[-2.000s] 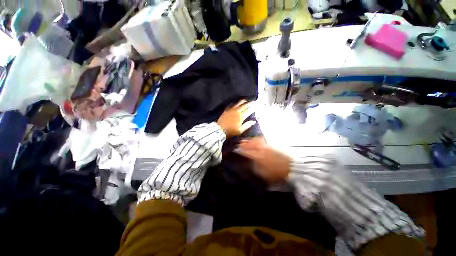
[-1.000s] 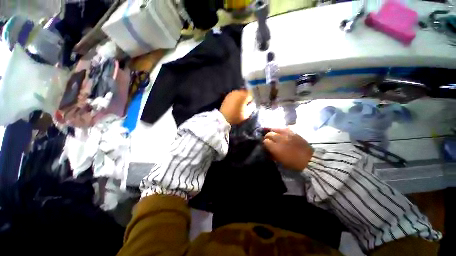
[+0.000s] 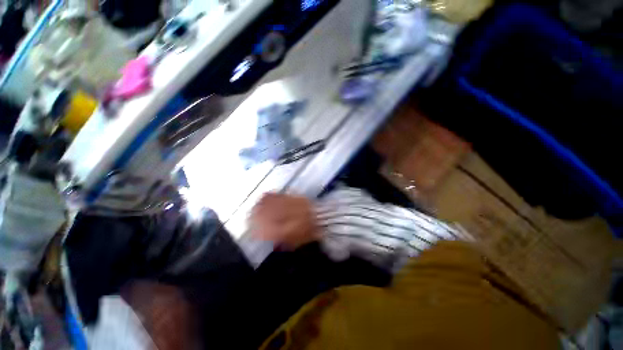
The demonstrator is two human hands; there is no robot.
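Note:
The black garment piece (image 3: 147, 249) lies across the lower left of the machine bed, under the left end of the white sewing machine head (image 3: 205, 51). The frame is blurred. My right hand (image 3: 283, 220) is at the garment's right edge near the table's front, its fingers curled; whether it holds cloth is unclear. My left hand (image 3: 167, 316) is a smeared brown shape at the bottom left, over the garment; its fingers cannot be made out. The needle area is hidden by glare and blur.
A grey-blue cloth scrap (image 3: 273, 133) and dark metal snips (image 3: 302, 152) lie on the machine bed. A pink block (image 3: 133, 77) sits on the machine head. A blue crate with dark cloth (image 3: 540, 116) and cardboard (image 3: 512, 225) are at the right.
The view has swung right and tilted, bringing the crate and cardboard into sight. My hands have moved apart; the left is now low at the garment, the right nearer the table's front.

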